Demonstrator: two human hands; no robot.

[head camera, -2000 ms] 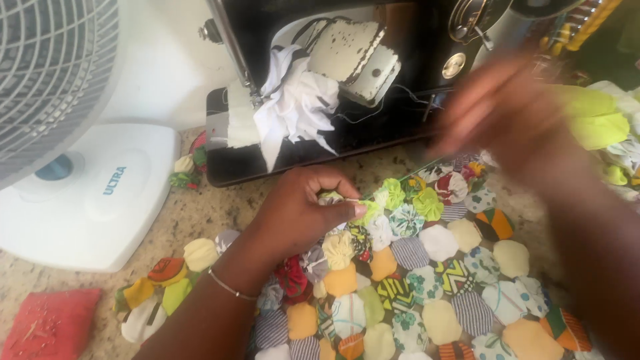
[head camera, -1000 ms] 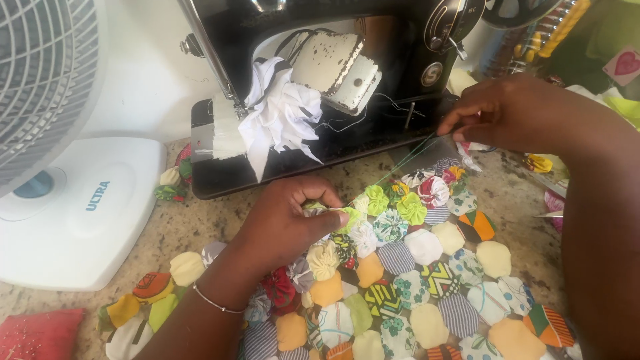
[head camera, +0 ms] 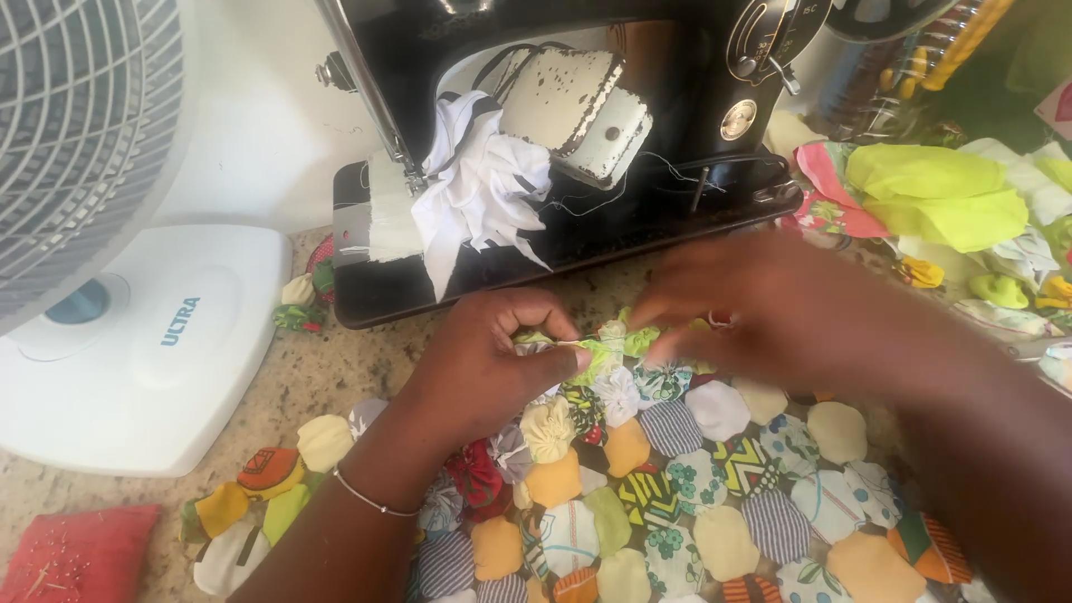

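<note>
My left hand (head camera: 511,360) pinches the edge of a patchwork of joined fabric yo-yos (head camera: 695,477), at a lime-green gathered yo-yo (head camera: 596,358) between thumb and forefinger. Close on its right, my right hand (head camera: 712,310) is blurred over the upper edge of the patchwork, its fingers bent; whether it holds a needle cannot be seen. Just behind both hands stands a black sewing machine (head camera: 569,276), with gathered white fabric (head camera: 481,188) beside its needle bar.
A white fan (head camera: 126,352) stands on the stone counter at the left. A red pincushion (head camera: 79,553) with pins lies at the lower left, near a strip of loose yo-yos (head camera: 272,469). Lime-green fabric (head camera: 938,193) and other scraps are heaped at the right.
My right hand was out to the right, drawing a green thread taut; now it is back close to my left hand. My left hand keeps its pinch on the patchwork.
</note>
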